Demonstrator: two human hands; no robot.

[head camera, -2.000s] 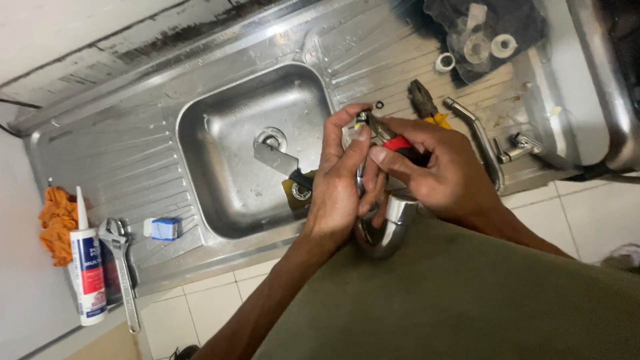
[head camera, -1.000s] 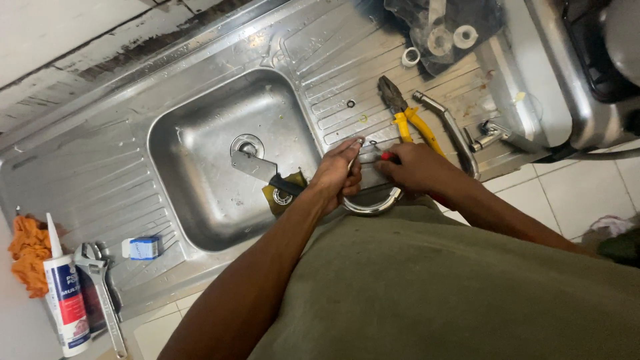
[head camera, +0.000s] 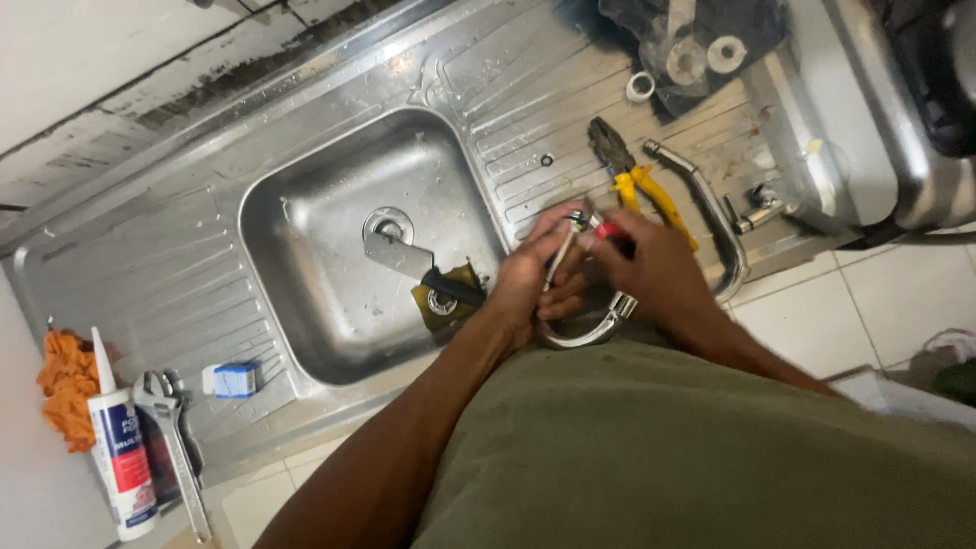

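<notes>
My left hand (head camera: 534, 278) is closed around a curved chrome faucet spout (head camera: 587, 335), whose bend hangs below the fingers near my shirt. My right hand (head camera: 656, 255) grips a tool with a red and black handle (head camera: 612, 232), its metal end against the spout's upper end between both hands. Blur hides the kind of tool and the exact contact. Beyond the hands, combination pliers with yellow handles (head camera: 656, 198) lie on the drainboard. A small black ring (head camera: 547, 160) rests to their left. Another bent chrome pipe (head camera: 717, 221) lies right of the pliers.
A steel sink basin (head camera: 305, 229) holds a trowel-like tool with a black handle (head camera: 450, 288). At left are an orange cloth (head camera: 65, 389), a sealant cartridge (head camera: 126, 465), an adjustable wrench (head camera: 179, 450) and a small blue-and-white box (head camera: 235, 380). White rings (head camera: 726, 54) lie on dark material at the upper right.
The view has shifted. Both hands still hold the spout and the red-handled tool; they were raised nearer the camera two seconds ago and are lower now.
</notes>
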